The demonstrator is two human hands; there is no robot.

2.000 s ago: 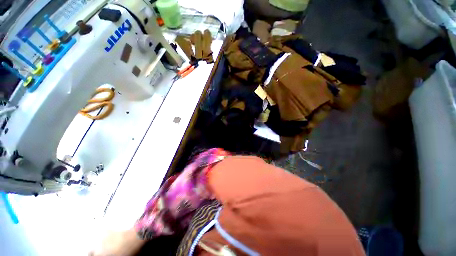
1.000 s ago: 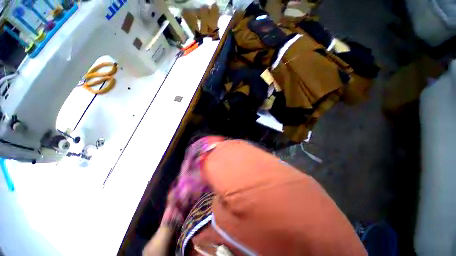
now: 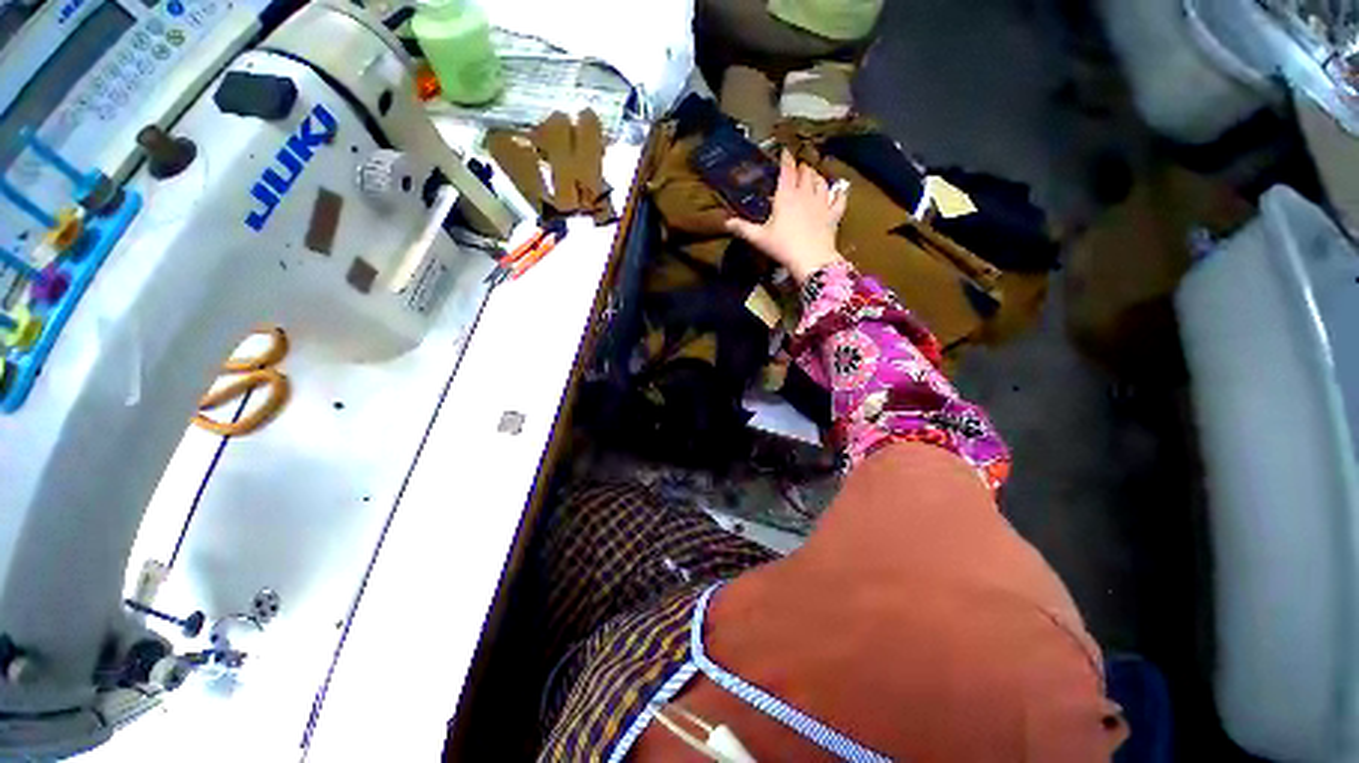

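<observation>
My right hand (image 3: 802, 218) is stretched out over the bundle of cut pieces (image 3: 909, 268), brown and black cloth right of the table. Its thumb and fingers are spread, and nothing is clearly seen held in it. The fingers touch the top of the bundle beside a dark smartphone (image 3: 735, 172). A small white thing shows at the fingers; I cannot tell what it is. My left hand is out of view. The white JUKI sewing machine (image 3: 224, 283) stands at left, with its needle area low at the left and no cloth seen there.
Yellow-orange scissors (image 3: 246, 400) lie on the machine bed. Red-orange snips (image 3: 526, 254) and small brown pieces (image 3: 564, 164) lie at the table's far end, near a green bottle (image 3: 458, 52). The table edge (image 3: 525, 514) runs beside the checked apron. A pale container (image 3: 1279, 477) stands at right.
My right hand has gone from low by the table's near edge, out and up to the bundle. The phone was there before. The view has shifted, showing more of the machine.
</observation>
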